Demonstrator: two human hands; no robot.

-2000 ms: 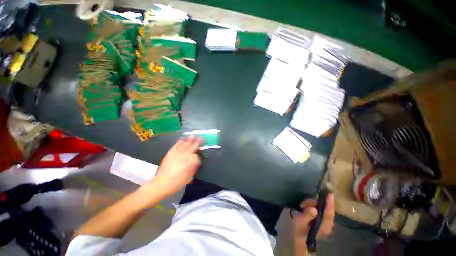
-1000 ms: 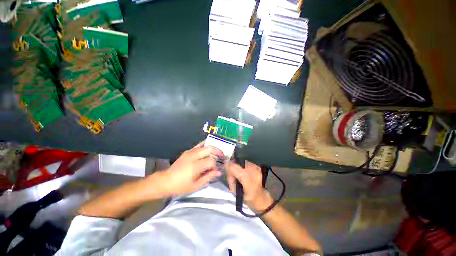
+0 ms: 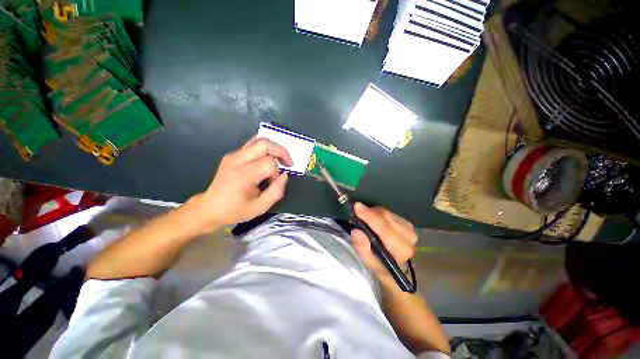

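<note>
A white display panel lies on the dark green bench, its orange tab overlapping the left end of a green circuit board. My left hand has its fingers on the panel and holds it against the board. My right hand grips a black soldering iron, its tip at the orange tab. Whether solder wire is in my left fingers cannot be told.
A single white panel lies behind the board. Stacked white panels are further back. Green boards with orange tails are piled at left. At right are cardboard, a red-banded can and a black fan grille.
The panel now lies beside the board, with its tab on the board's end. The iron has swung up to the tab. The view has moved closer to the bench.
</note>
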